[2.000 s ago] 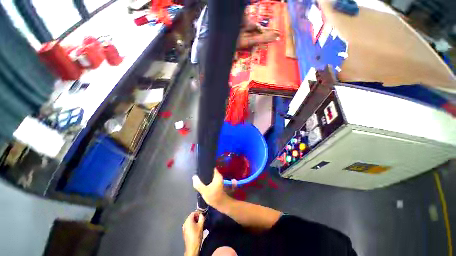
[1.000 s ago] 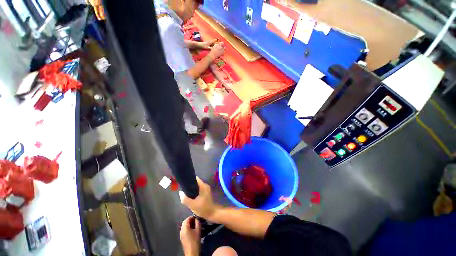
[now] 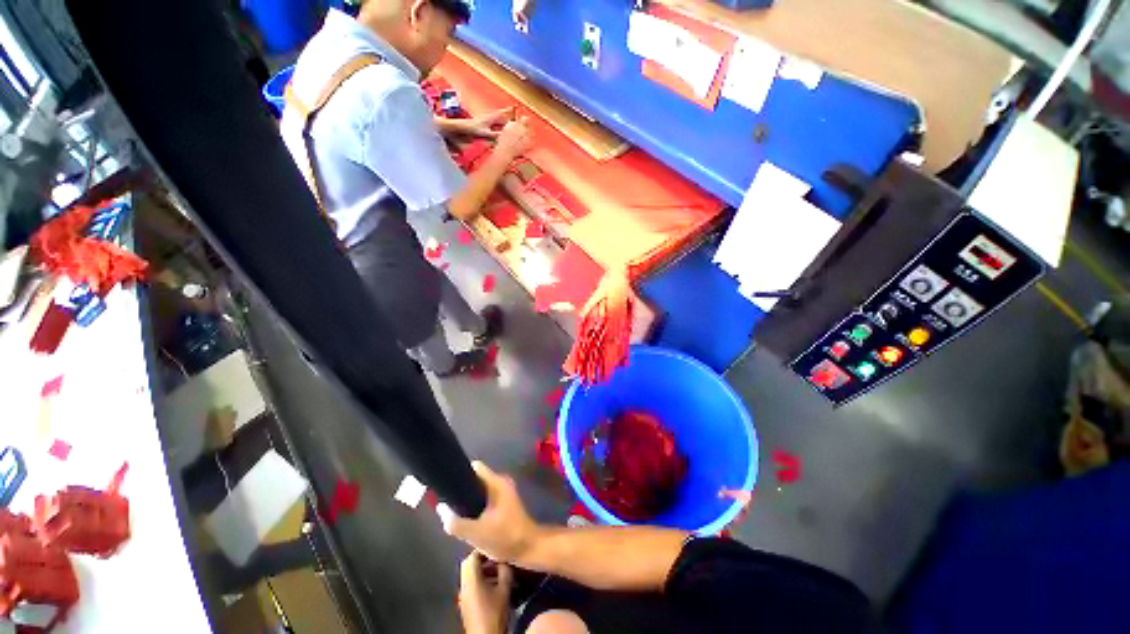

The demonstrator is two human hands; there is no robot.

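A long roll of black material slants from the upper left down to my hands at the bottom centre. My right hand grips the roll near its lower end, fingers wrapped around it. My left hand is just below, close to the body, with its fingers curled; it is partly cut off by the bottom edge, and what it holds, if anything, is hidden.
A blue round bin with red scrap stands ahead right. A person works at the red-covered press bed. A control box juts out at right. A white table with red bundles runs along the left. Red scraps lie on the floor.
The roll's upper end has swung left. The view has turned slightly, so the person at the press shows more fully and the bin sits a little further right. My right hand keeps its grip.
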